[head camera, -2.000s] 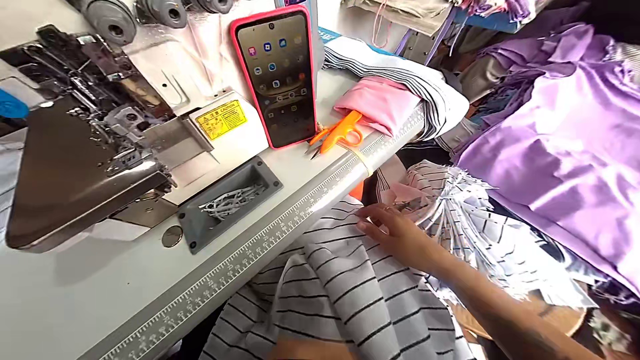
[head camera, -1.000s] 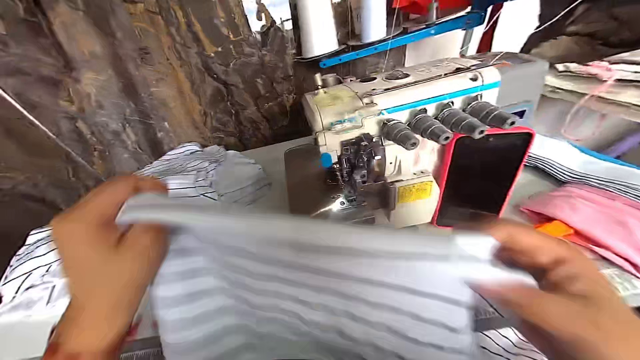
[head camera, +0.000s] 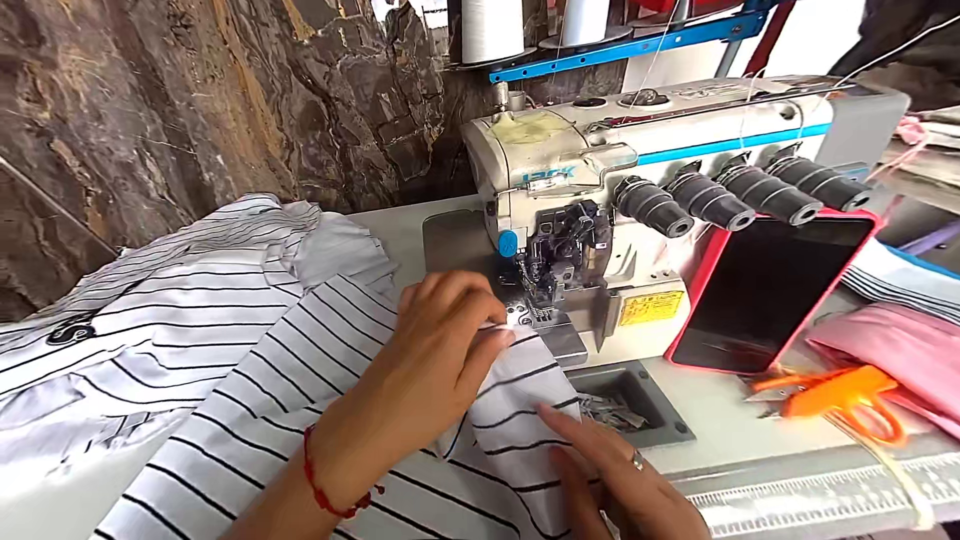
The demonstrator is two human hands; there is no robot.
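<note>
My left hand (head camera: 442,352) pinches the edge of a white fabric piece with black stripes (head camera: 525,405), just in front of the needle area of a Jack overlock sewing machine (head camera: 570,262). Lower right, my right hand (head camera: 622,472) rests on the same cloth, its fingers bent around the folded edge; part of that hand is hidden. The cloth spreads from the machine's plate down to the lower left. A red string bracelet circles my left wrist, and a ring is on my right hand.
More striped fabric (head camera: 180,300) is piled on the left. Right of the machine, a phone in a red case (head camera: 772,292) leans upright. Nearby are orange-handled thread snips (head camera: 847,397), pink fabric (head camera: 900,352), a grey tray with scraps (head camera: 637,405) and a ruler strip (head camera: 825,487). Thread cones (head camera: 491,30) stand behind.
One second ago both hands held the cloth spread apart in front of the machine; now the left hand has its edge by the needle area, and the hands are closer together. The view has swung since two seconds ago.
</note>
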